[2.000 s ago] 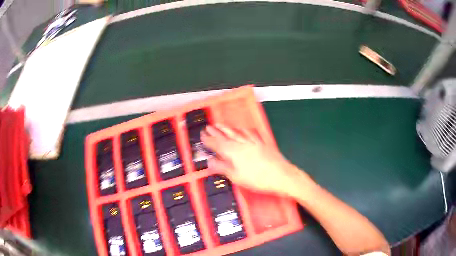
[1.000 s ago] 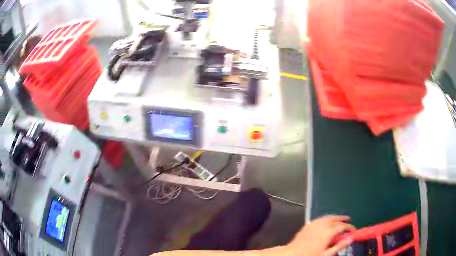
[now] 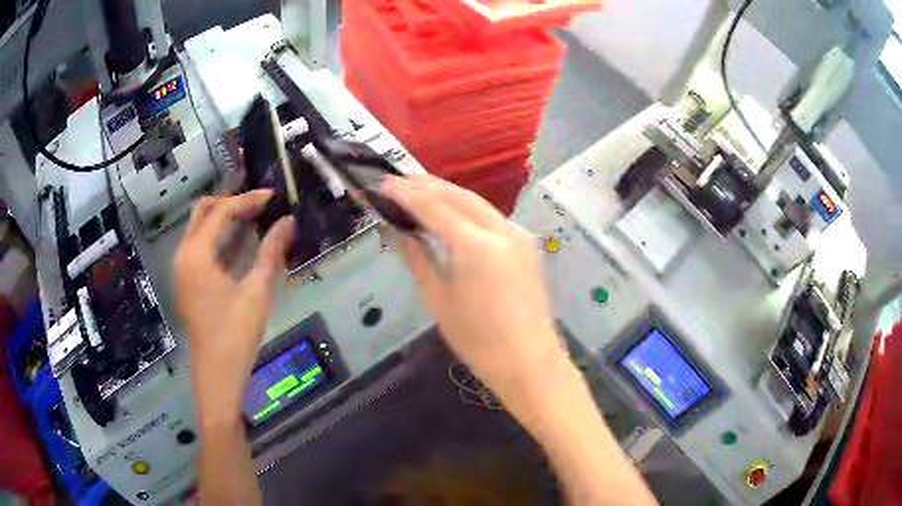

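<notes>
My left hand (image 3: 227,267) is at the left machine's right-hand fixture (image 3: 321,232), thumb and finger pinching the lower end of a dark phone (image 3: 280,148) with a pale gold edge, tilted up over the fixture. My right hand (image 3: 475,267) is just right of it, closed on another dark, slab-like phone (image 3: 371,183) that slants over the fixture; it is blurred and partly covered by the fingers. Whether either phone touches the fixture cannot be told. The left machine's other fixture (image 3: 119,316) is at the far left, with white cylinders on it.
A touchscreen (image 3: 287,380) is below my hands. Stacked red-orange trays (image 3: 455,99) rise behind. A second machine (image 3: 584,247) stands at right with its blue touchscreen (image 3: 660,376) and emergency stop (image 3: 757,475). The press head (image 3: 163,168) is left of my hands. More red trays (image 3: 875,435) are at the right edge.
The view has swung from the belt and phone tray to the machines. Both hands are now raised at a fixture, each with a phone; earlier one hand was at the tray.
</notes>
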